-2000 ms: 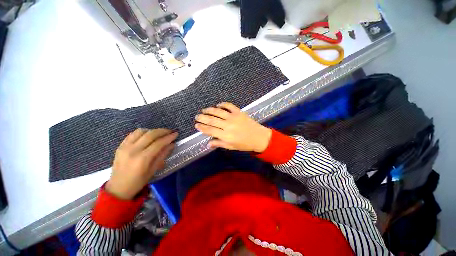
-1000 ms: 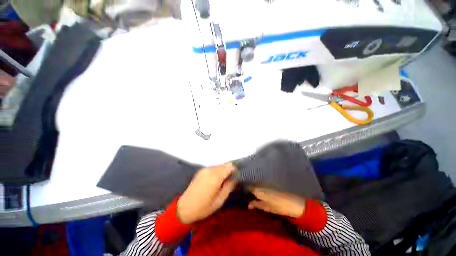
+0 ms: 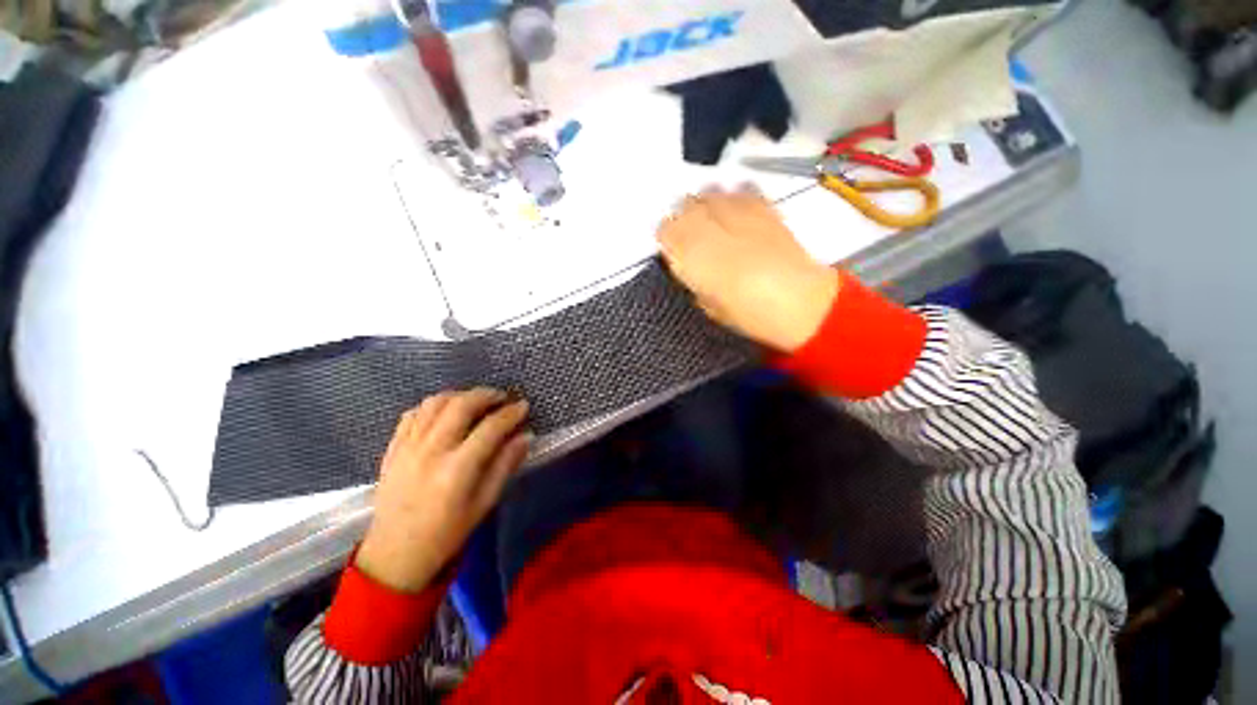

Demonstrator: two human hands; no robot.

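Note:
A dark grey-black checked fabric panel (image 3: 579,351) lies along the front edge of the white table, in front of the needle area. My left hand (image 3: 448,475) rests on the panel near its middle, at the lower edge, with fingers bent on the cloth. My right hand (image 3: 738,262) is on the panel's right end, fingers curled over it; the cloth under the fingers is hidden. A thin dark thread (image 3: 172,489) trails at the panel's left corner. The presser foot area (image 3: 517,179) of the sewing machine stands behind the panel, with no cloth under it.
Scissors with red and yellow-orange handles (image 3: 882,186) lie beyond my right hand. Black scraps (image 3: 731,110) and a cream piece (image 3: 910,83) lie behind them. Dark stacked pieces (image 3: 35,207) are at the far left. A heap of dark cloth (image 3: 1089,331) is right of my lap.
The panel has gone from bunched up in both hands at the table's front edge to lying flat on the tabletop. My right hand has moved forward onto its right end; my left hand has moved left.

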